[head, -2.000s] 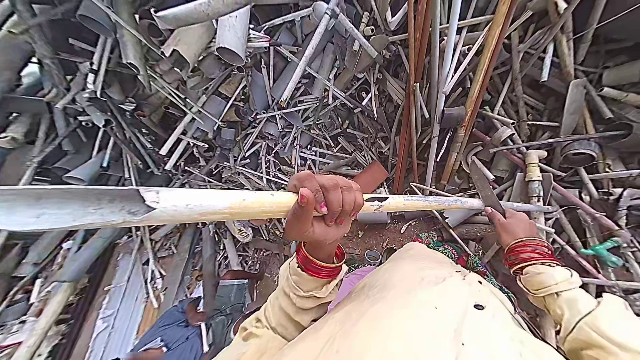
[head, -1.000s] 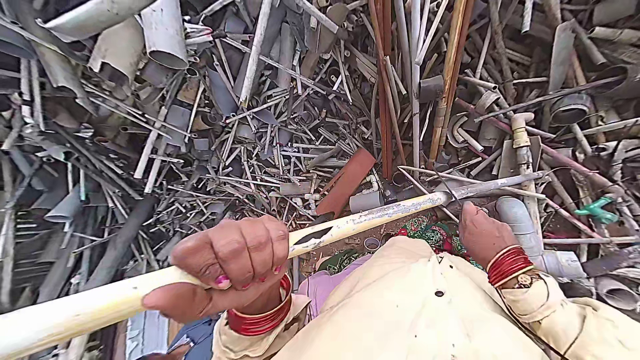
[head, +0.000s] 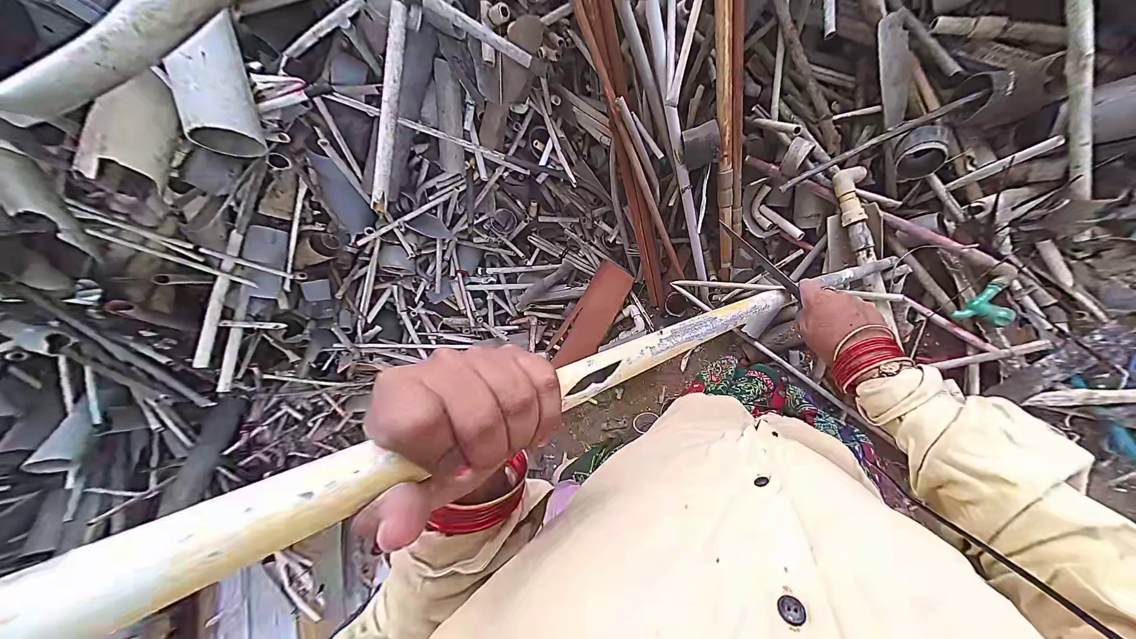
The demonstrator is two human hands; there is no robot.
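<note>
A long, pale yellowish plastic pipe (head: 257, 515) slants across the view from the lower left up to the right. My left hand (head: 461, 422) is wrapped around its middle, and a dark slit shows in the pipe wall just right of the fist. At the pipe's far right part, my right hand (head: 834, 319) grips a dark, narrow blade (head: 759, 259), likely a knife; its handle is hidden in the fist. The blade points up and left, and its lower part lies across or beside the pipe. Red bangles circle both wrists.
A dense heap of scrap pipes (head: 444, 222) lies ahead and on both sides. Long brown strips (head: 729, 133) stand upright in it. A reddish-brown flat piece (head: 596, 306) lies just beyond the pipe, and a green plastic fitting (head: 985, 304) is at right.
The pipe was nearly level two seconds ago; its left end has swung down and toward me, with my left hand still around it. A person's arm and blue clothing at lower left have left the view.
</note>
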